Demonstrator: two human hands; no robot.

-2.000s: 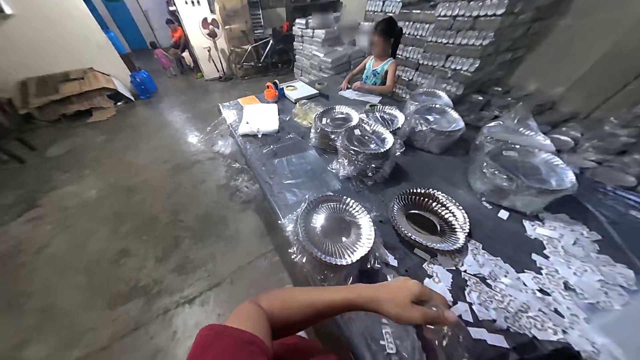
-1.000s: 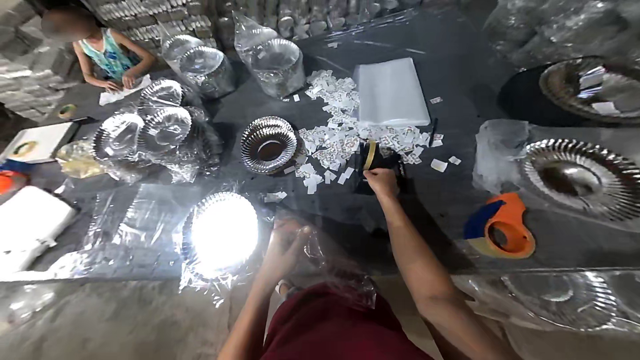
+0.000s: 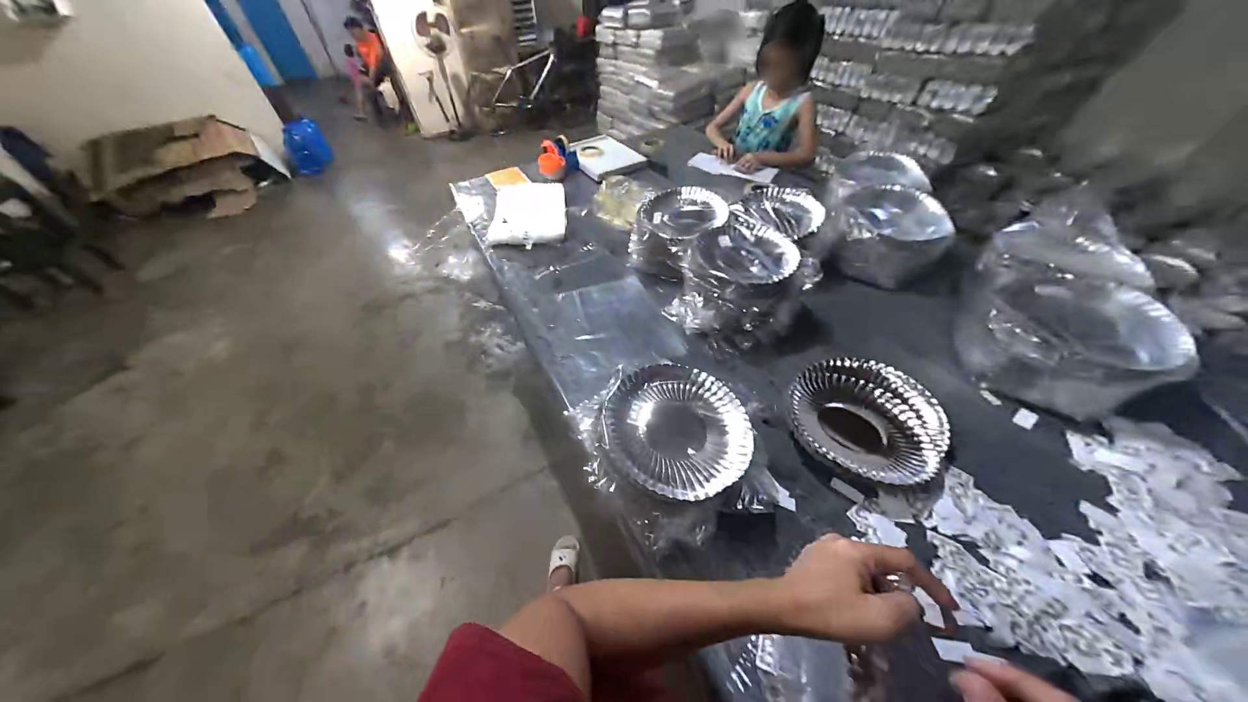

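My left hand reaches across the table beside a spread of small printed paper labels. Its fingers are bent over clear plastic; whether they grip it cannot be told. Only the fingertips of my right hand show, at the bottom edge near a loose label. Beyond my left hand lie a silver fluted plate stack in clear plastic wrap and an unwrapped stack of silver fluted plates. A clear plastic bag lies below my left forearm.
Bagged plate stacks and larger bagged ones stand farther back. Flat clear plastic sheets lie along the table edge. A white bundle and an orange tape dispenser sit at the far end. A person handles paper there.
The view has swung far to the left since one second ago. My right hand was then over the dark object by the labels; now only its fingertips show at the bottom edge.
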